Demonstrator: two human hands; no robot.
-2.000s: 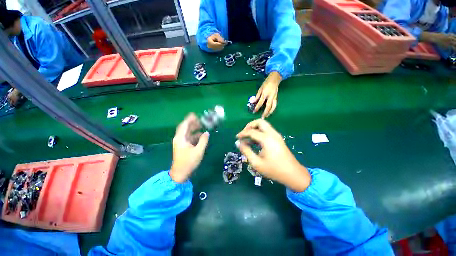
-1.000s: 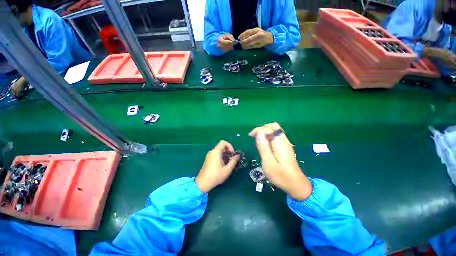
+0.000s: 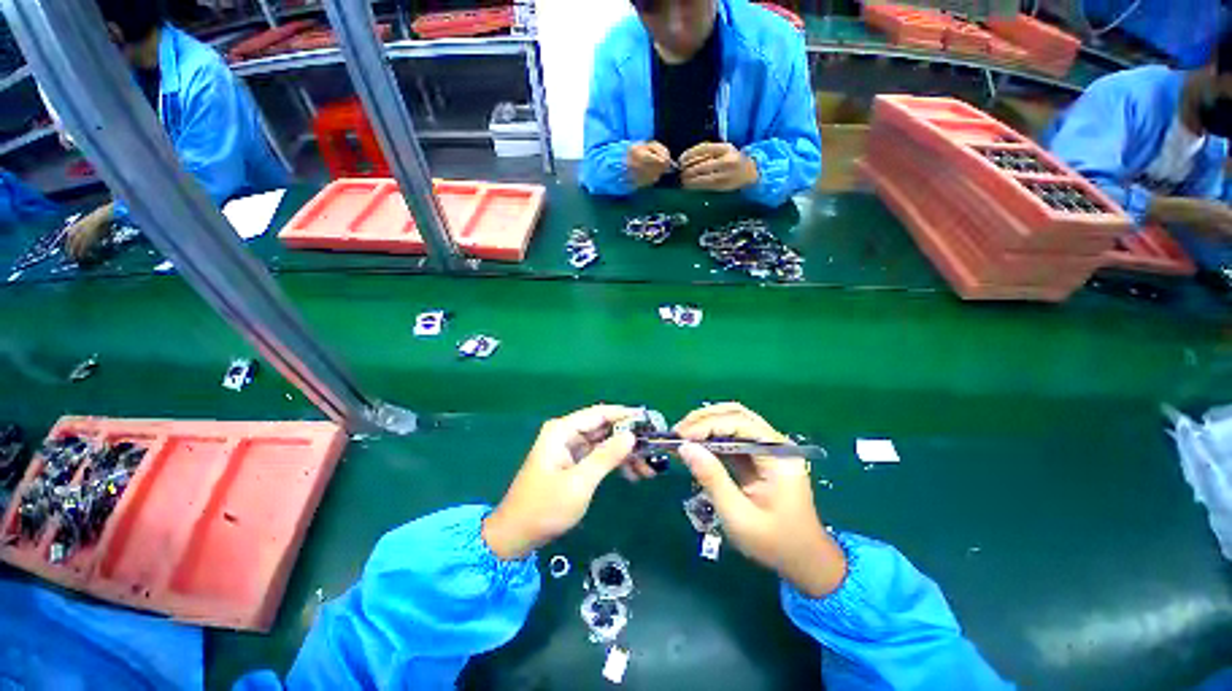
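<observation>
My left hand (image 3: 574,473) holds a small electronic module (image 3: 649,435) by its edge, in front of me over the bench. My right hand (image 3: 757,493) grips tweezers (image 3: 757,447), whose tip points left and meets the module; the exact contact is hidden by fingers. Another module (image 3: 701,512) with a white tab lies just below my right hand, partly covered. Two more modules (image 3: 608,594) lie nearer to me with a white tab (image 3: 616,663) below them. A thin pale ring (image 3: 559,567) lies beside them on the left.
A pink parts tray (image 3: 243,520) with heaped modules is at left, below a slanted metal post (image 3: 223,257). The green belt (image 3: 568,344) carries spaced modules. A white card (image 3: 876,450) lies right. Across the belt are an empty tray (image 3: 507,223), a person (image 3: 703,108) and stacked trays (image 3: 966,223).
My hands have come together at the module, and the tweezers now reach it. The view has tilted up, and belt modules appear shifted right. The nearer pair of modules is now uncovered.
</observation>
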